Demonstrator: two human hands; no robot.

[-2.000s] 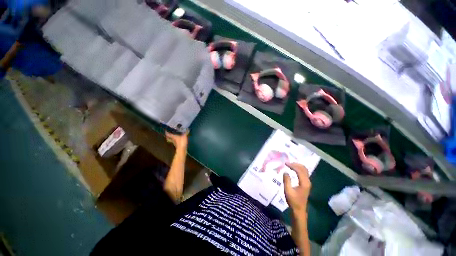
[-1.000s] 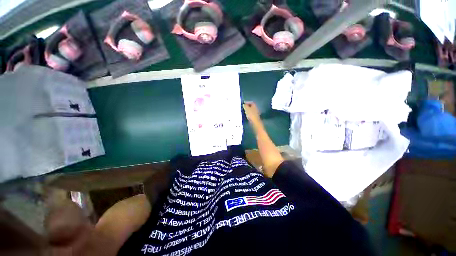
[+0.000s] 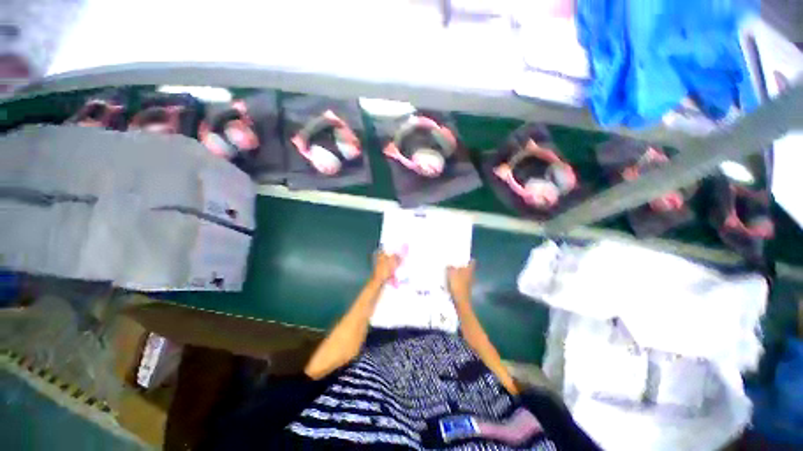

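A white printed flat box blank (image 3: 426, 242) lies on the green bench in front of me, its long side pointing away from my body. Its print is washed out by glare. My left hand (image 3: 386, 267) is on its left edge, with the fingers over the edge. My right hand (image 3: 460, 280) is on its right edge. Both hands hold the blank by its sides. The fingertips are too blurred to show in detail.
Rows of open boxes (image 3: 114, 207) stand at the left. Pink headphones (image 3: 424, 150) on dark pads line the back. A plastic bag (image 3: 651, 308) with cartons is at the right. A metal post (image 3: 696, 158) slants across the right. A brown shipping carton (image 3: 141, 414) is below the bench. Blue cloth (image 3: 669, 57) hangs at upper right.
My left hand has come up from the lower left onto the blank's left edge. My right hand now grips its right edge. The camera view has shifted, showing more of the upper shelf.
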